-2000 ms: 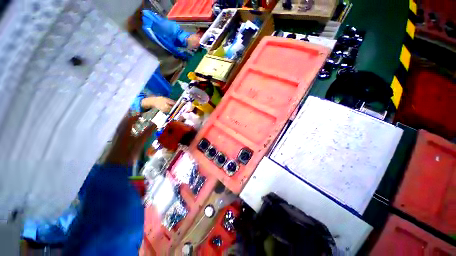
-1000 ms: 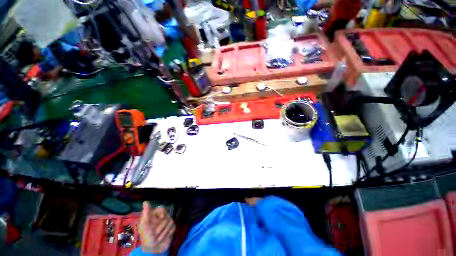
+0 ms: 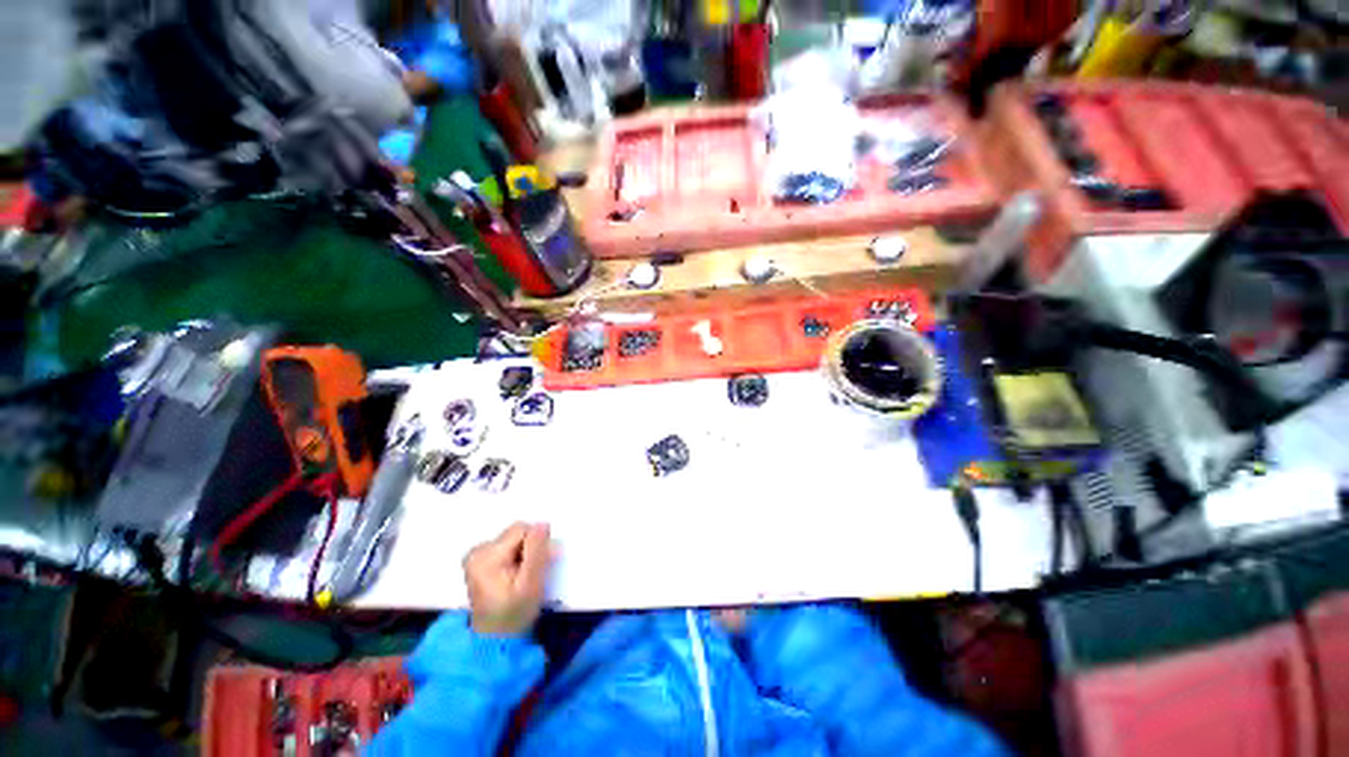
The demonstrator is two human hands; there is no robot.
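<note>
My left hand (image 3: 508, 580) is at the front edge of the white bench sheet, left of centre. Its fingers are curled closed and nothing shows in them. Only a small blurred bit of my right hand (image 3: 729, 623) shows at the bench edge by my smock; its fingers are hidden. A small dark square case unit (image 3: 669, 454) lies mid-sheet, ahead and right of my left hand. Another case unit (image 3: 749, 391) lies behind it. Several more case units (image 3: 462, 426) lie at the sheet's left.
An orange multimeter (image 3: 318, 422) with red leads and a grey screwdriver-like tool (image 3: 370, 521) are at left. A red-orange parts tray (image 3: 762, 339) runs along the back. A round container (image 3: 883, 370), a blue box (image 3: 962, 407) and a black-framed fan-like unit (image 3: 1265, 303) are at right.
My left hand has moved from below the bench edge up onto the sheet, and its fingers have closed. The thin tool beside the middle case unit no longer shows. The view has shifted slightly.
</note>
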